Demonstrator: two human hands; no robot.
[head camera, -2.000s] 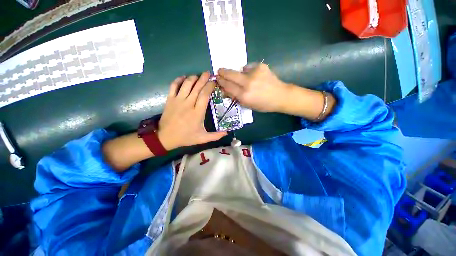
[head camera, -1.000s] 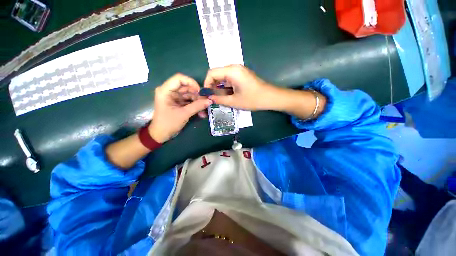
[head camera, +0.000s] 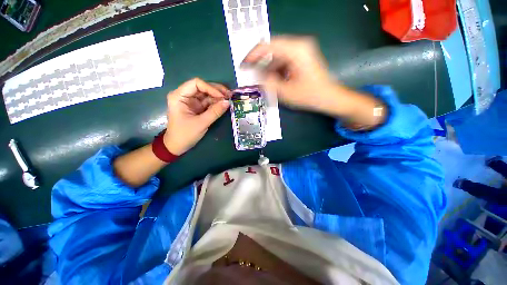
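Note:
An open phone housing with a green board and metallic parts (head camera: 248, 119) lies partly on a long white sticker sheet (head camera: 245, 47), its pinkish edge at the far end. My left hand (head camera: 197, 114) is at the phone's upper left corner, thumb and forefinger pinched close together. Whether it pinches a small piece or the phone's edge cannot be told. My right hand (head camera: 297, 72) is raised over the sheet, right of and beyond the phone, and is motion-blurred. What it holds, if anything, cannot be told.
A wider sticker sheet (head camera: 83, 72) lies left on the green mat. A white-handled tool (head camera: 23, 163) lies far left. A red bin (head camera: 418, 19) and light-blue sheets (head camera: 479, 55) are upper right. Another phone unit (head camera: 21, 12) is at the upper left.
Both hands were together over the phone's far end, a dark piece between them one second ago. My right hand has moved up and right; my left stays at the corner. The dark piece no longer shows.

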